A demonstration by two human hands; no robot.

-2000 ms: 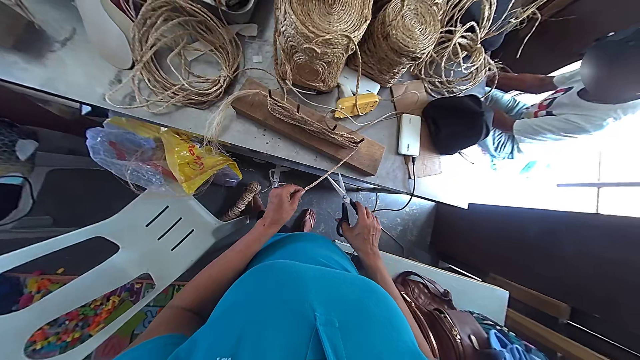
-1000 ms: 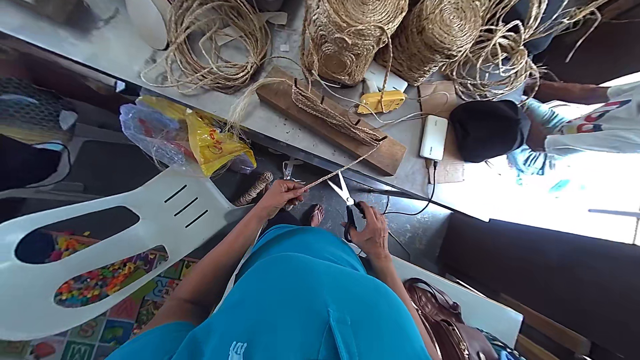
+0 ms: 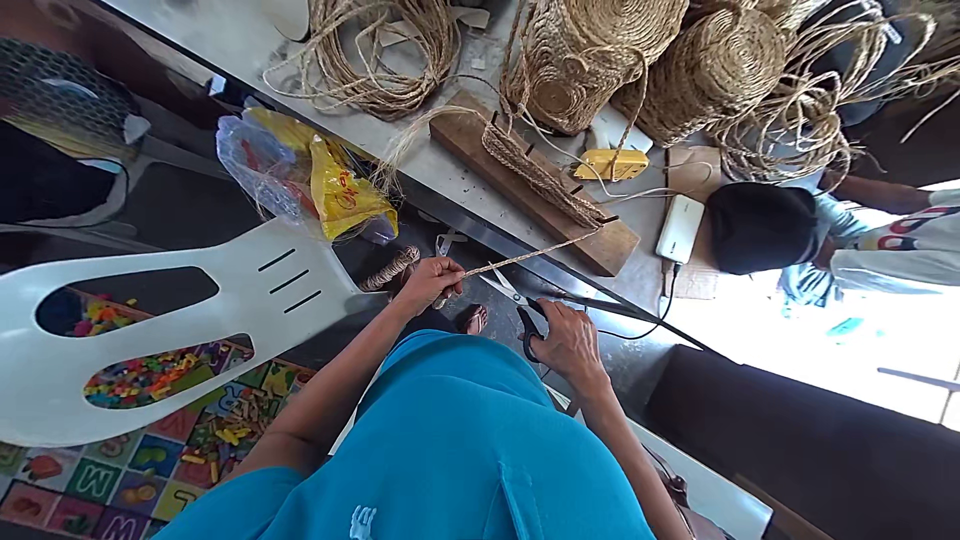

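My left hand (image 3: 433,283) pinches the end of a braided natural-fibre cord (image 3: 534,255). The cord runs taut up and right to a wooden board with nails (image 3: 480,146) at the table's edge, where more of the braid is looped lengthwise around the nails. Loose pale fibres (image 3: 401,146) hang off the board's left end. In my right hand (image 3: 570,337) is a pair of scissors (image 3: 517,298) with black handles, its blades apart, the tips just below the cord near my left fingers. Whether the blades touch the cord cannot be told.
On the metal table (image 3: 487,202) lie a coil of rope (image 3: 382,60), woven rope baskets (image 3: 577,67), a yellow device (image 3: 611,163) and a white power bank (image 3: 680,229) with a cable. A white plastic chair (image 3: 172,315) and plastic bags (image 3: 330,180) are left. Another person's arm (image 3: 885,195) is at right.
The scissors stay in my right hand and the cord stays in my left. The view has shifted slightly, with no plain change in the looped braid.
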